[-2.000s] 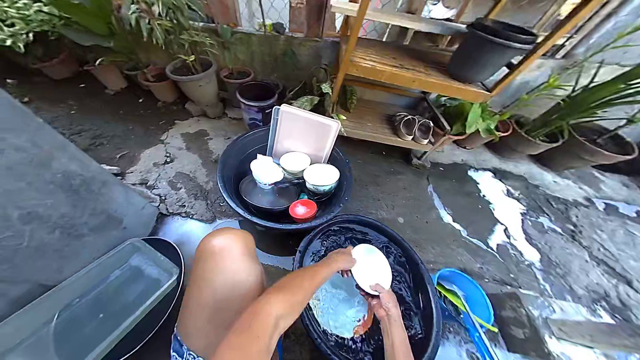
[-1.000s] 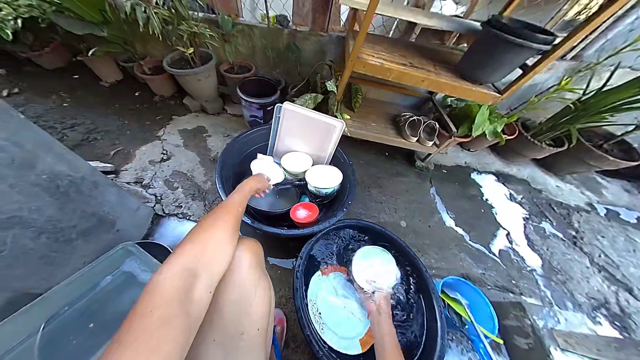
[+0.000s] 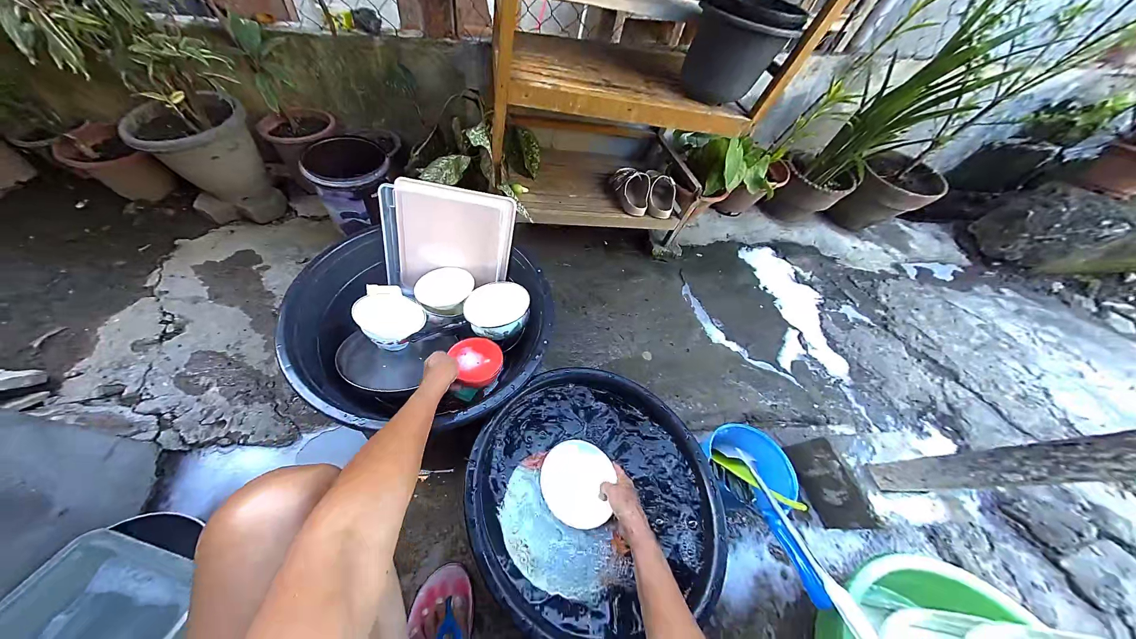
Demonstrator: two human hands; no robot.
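My right hand (image 3: 624,497) grips the edge of a white bowl or plate (image 3: 575,484), held over the near black basin (image 3: 479,524) of water. Beneath it a large pale plate (image 3: 546,541) lies in that water. My left hand (image 3: 437,366) reaches into the far black basin (image 3: 293,355) and is at the left edge of a red bowl (image 3: 477,359); whether its fingers grip the rim is unclear. Around it in that basin are several white bowls (image 3: 389,317), a dark pan (image 3: 382,362) and upright pinkish and grey trays (image 3: 453,232).
A blue dipper (image 3: 754,457) holding green utensils is right of the near basin, and a green basin (image 3: 932,577) is at lower right. A clear plastic container (image 3: 98,581) sits at lower left. A wooden shelf (image 3: 612,89) with shoes and potted plants line the wall.
My left hand has moved right within the far basin, from the left white bowl to the red bowl. My right hand still holds the white dish over the near basin.
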